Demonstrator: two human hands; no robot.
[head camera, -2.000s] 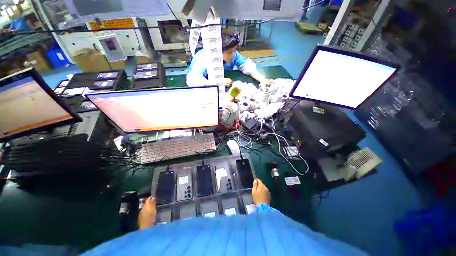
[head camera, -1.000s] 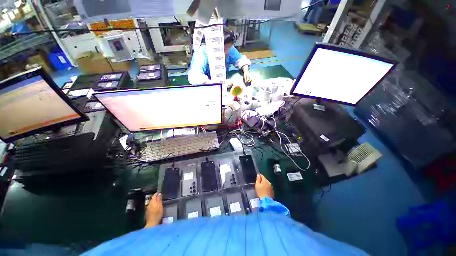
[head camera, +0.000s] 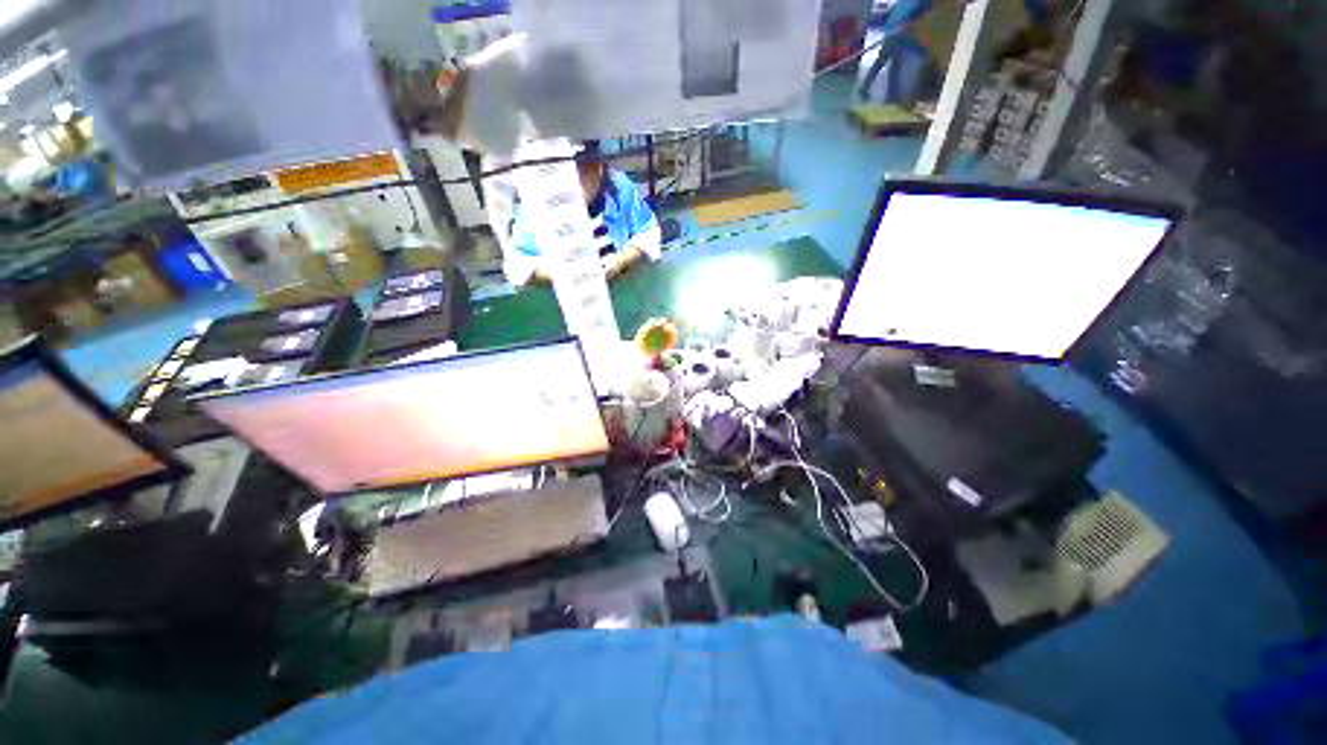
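Observation:
The grey translucent device tray (head camera: 502, 600) lies on the green bench in front of me, below the middle keyboard. Only its far edge and the tops of a few dark devices (head camera: 690, 598) show. My blue sleeve or garment (head camera: 655, 684) covers the rest. Neither of my hands is in view. The white mouse (head camera: 667, 521) lies just beyond the tray's right part, beside the light keyboard (head camera: 488, 536).
The middle monitor (head camera: 422, 415) and left monitor (head camera: 66, 437) stand at left. The right monitor (head camera: 1004, 269) stands over a black case (head camera: 968, 437). White cables (head camera: 815, 488) and label rolls (head camera: 764, 342) lie between. A person in blue (head camera: 626, 218) sits opposite.
The view has tilted up and closer to the bench. Both hands, earlier at the tray's left and right edges, have gone out of view. My garment now covers most of the tray.

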